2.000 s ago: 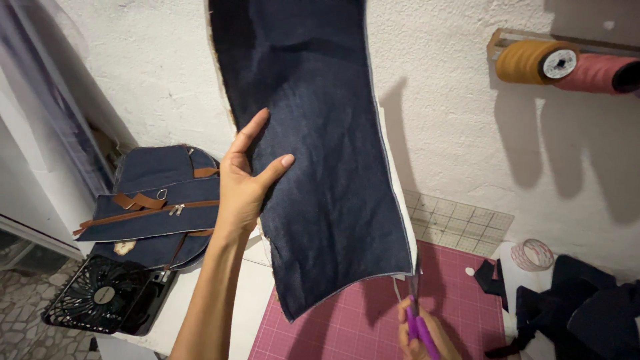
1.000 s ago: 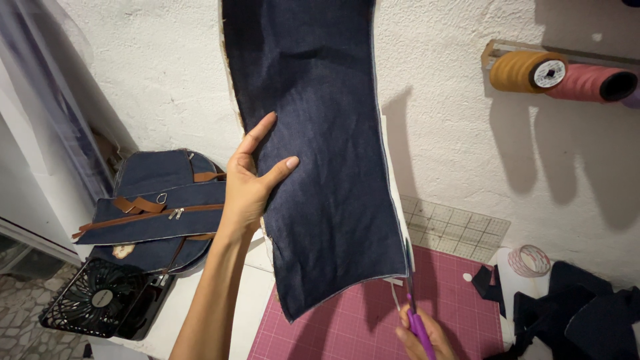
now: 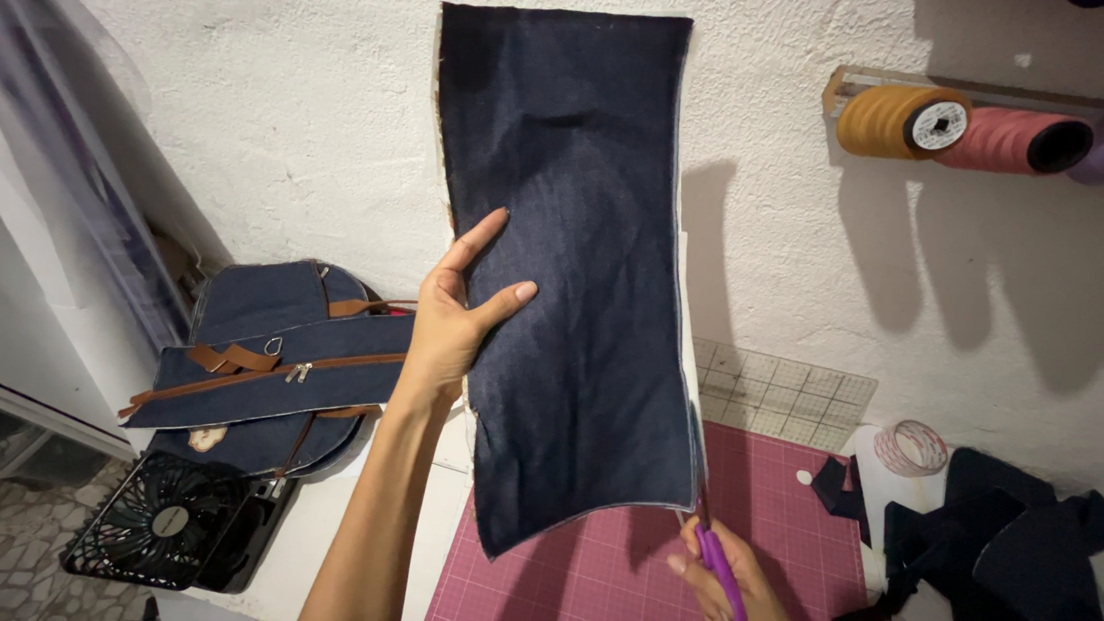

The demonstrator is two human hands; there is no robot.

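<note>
A long navy fabric panel [image 3: 578, 259] with pale backing along its edges is held upright in front of the wall. My left hand [image 3: 461, 310] grips its left edge, with thumb and forefinger over the face and the other fingers hidden behind. Low on the right, my right hand [image 3: 724, 569] holds purple-handled scissors [image 3: 718, 561]. Their blades point upward along the panel's lower right edge. Whether the blades are parted is hard to tell.
At left lie navy bag pieces [image 3: 285, 379] with brown zips and a black fan [image 3: 172, 522]. Below the panel is a pink cutting mat [image 3: 768, 509], beside a clear ruler [image 3: 785, 392], a tape roll [image 3: 910, 448] and dark scraps [image 3: 1009, 535]. Thread cones [image 3: 901, 121] are on the wall rack.
The scissors have moved from the panel's bottom right corner up along its right edge. More of the panel's top now shows. My left hand keeps the same hold.
</note>
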